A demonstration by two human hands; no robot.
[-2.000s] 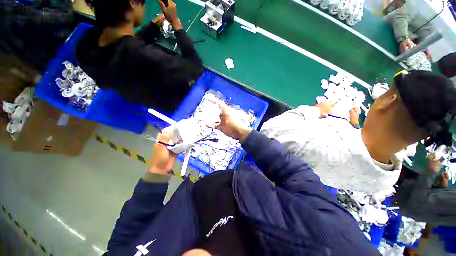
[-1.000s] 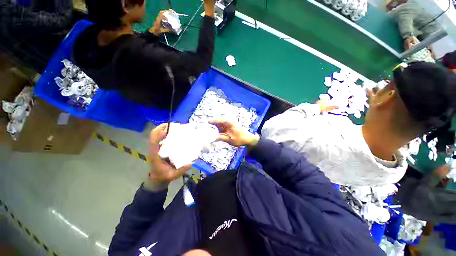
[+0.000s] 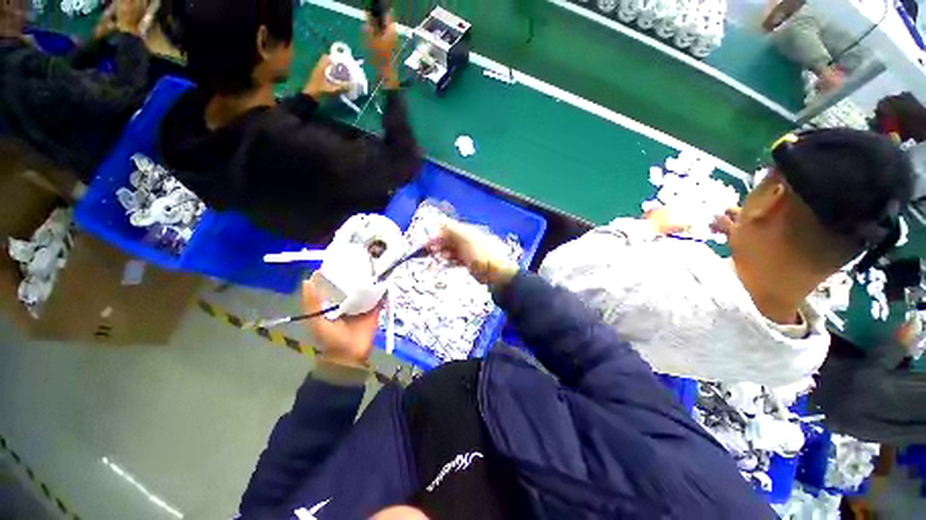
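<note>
A part-built camera body [image 3: 350, 266], a white rounded shell with a dark round opening, white sticks and dark wires, is held above a blue tote [image 3: 520, 215]. My left hand [image 3: 343, 330] holds the body from below. My right hand [image 3: 472, 252] is to its right, with fingertips pinched at the end of a dark wire or thin white piece that runs to the body; the exact part is blurred. The tote under my hands is filled with small white plastic parts [image 3: 447, 305].
A person in black [image 3: 294, 157] works at the green bench [image 3: 569, 152] ahead left. A person in a light top [image 3: 680, 295] is close on my right, near white parts. Another blue tote [image 3: 218, 249] and a cardboard box [image 3: 122, 305] stand at left.
The body has turned in my left hand, so its dark opening and white sticks show. My right hand has moved off the shell to the wire or thin piece.
</note>
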